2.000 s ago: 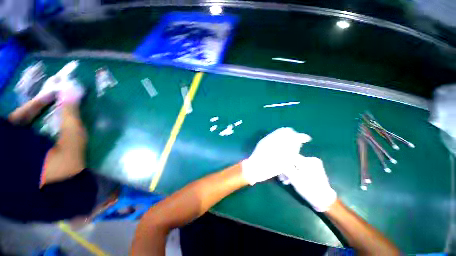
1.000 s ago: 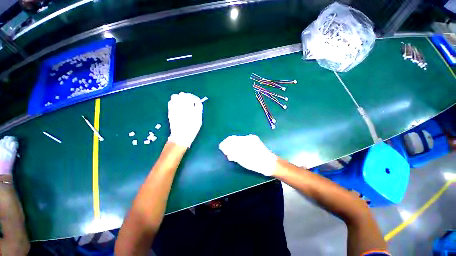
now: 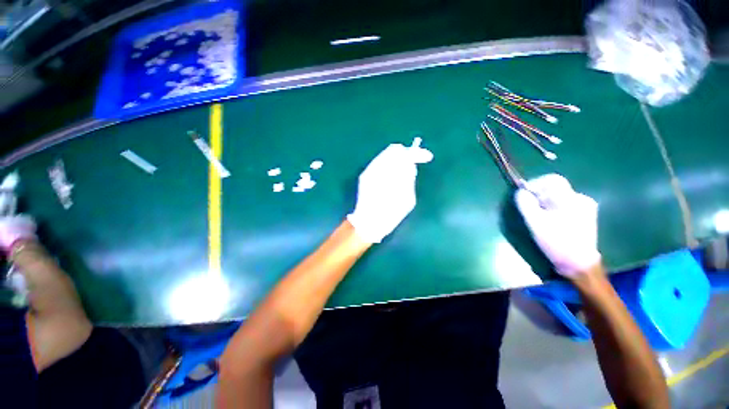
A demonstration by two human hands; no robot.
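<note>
My left hand (image 3: pixel 388 196), in a white glove, is raised over the middle of the green bench. Its fingers are closed, and the tip of a slim white sleeve (image 3: pixel 416 142) shows above them. My right hand (image 3: pixel 562 224), also gloved, is closed around the near end of a wire harness (image 3: pixel 497 152); that end is hidden by the fingers. Other harnesses (image 3: pixel 523 128) with white ends lie in a fan just beyond it. Small white connector housings (image 3: pixel 305 182) lie in a loose cluster left of my left hand.
A blue tray (image 3: pixel 104 89) of white pieces is at back left; a clear bag (image 3: pixel 651 52) at back right. White strips (image 3: pixel 138 161) lie near the yellow line (image 3: pixel 214 240). A neighbour's gloved hand (image 3: pixel 16 230) is at far left, a blue stool (image 3: pixel 675 299) at lower right.
The view has shifted, so bench things appear further right. My right hand has moved from the bare bench to the nearest harness and closed on it. My left hand still holds the white sleeve.
</note>
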